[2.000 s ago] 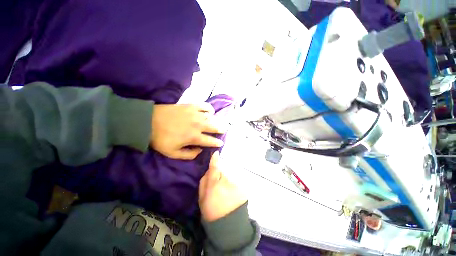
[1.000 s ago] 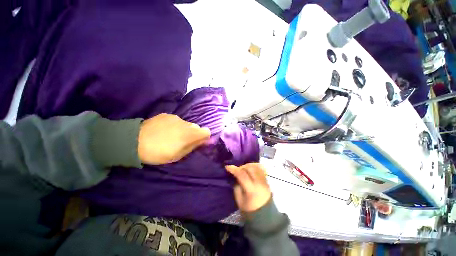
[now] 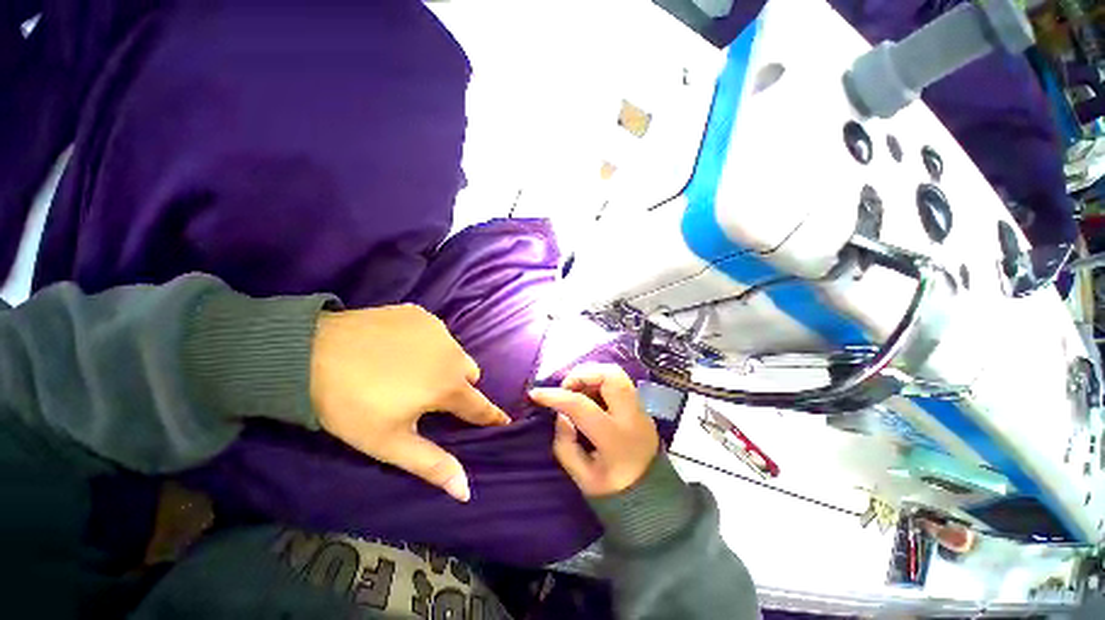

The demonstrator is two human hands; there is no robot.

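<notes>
A dark purple garment lies heaped on the white sewing table, with part of it under the white sewing machine head. Bright lamp glow washes out the cloth at the needle, so the needle and presser foot are hard to tell. My left hand lies on the cloth left of the needle, thumb and index finger spread, the index tip near the cloth edge. My right hand is just below the needle area, its fingertips pinching the cloth edge, close to my left index finger.
Red and silver snips lie on the table right of my right hand. A small dark tray is at the table's right end. More purple cloth is heaped at upper left, and some lies behind the machine.
The purple cloth has spread under the machine head and over the table's front. My left hand has opened from its closed grip and moved slightly lower. My right hand has moved right, then up to the edge.
</notes>
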